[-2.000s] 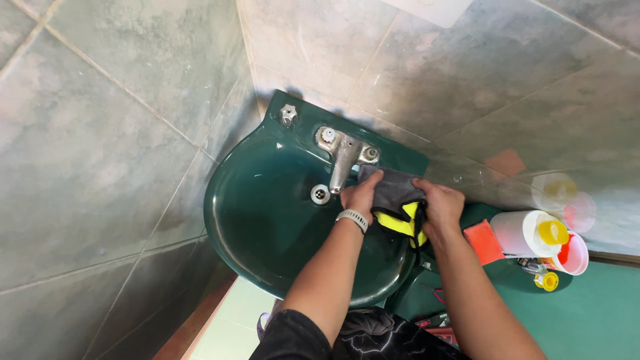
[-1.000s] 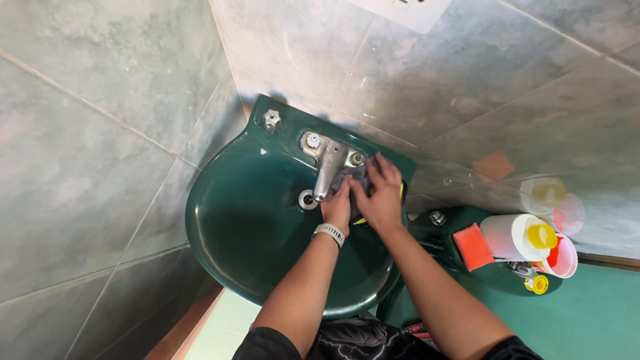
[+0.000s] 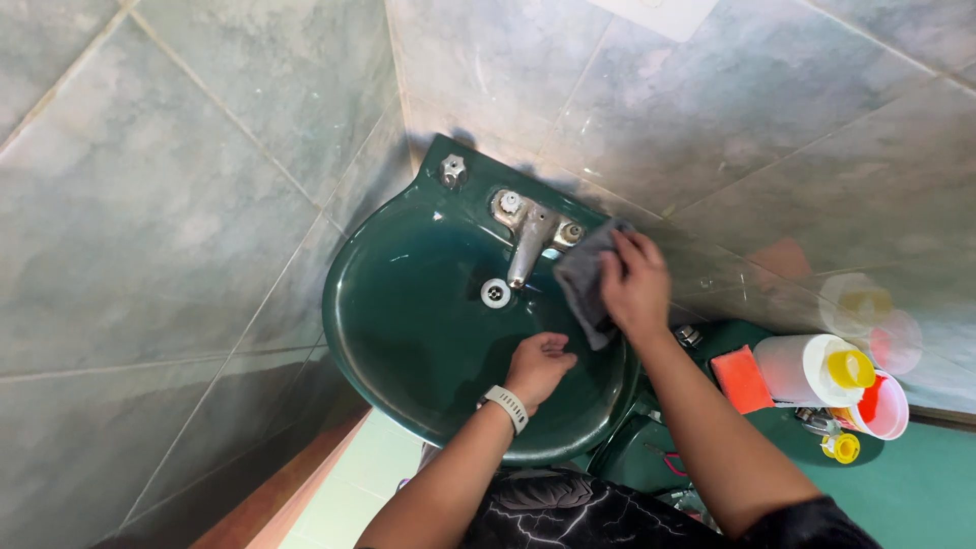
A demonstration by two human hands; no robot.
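Observation:
A grey cloth (image 3: 585, 278) hangs from my right hand (image 3: 637, 286), whose fingers grip it at the right rim of the green ceramic sink (image 3: 404, 328), beside the faucet. My left hand (image 3: 537, 370), with a pale watch strap on its wrist, hovers over the lower right of the bowl, fingers loosely curled and holding nothing visible. The metal faucet (image 3: 530, 240) has its spout pointing down toward the white-rimmed drain (image 3: 496, 293). A metal knob (image 3: 453, 171) stands on the sink's upper left corner. The faucet base looks worn and stained.
Right of the sink, on a green surface, stand an orange sponge (image 3: 742, 380), a white bottle with a yellow cap (image 3: 801, 370), a plastic tub (image 3: 884, 408) and a small yellow roll (image 3: 841, 448). Tiled walls (image 3: 229, 191) close in behind and at left.
Both hands were together on the cloth by the faucet. The left hand has come off it, down toward the front of the bowl; the right has moved toward the right rim with the cloth.

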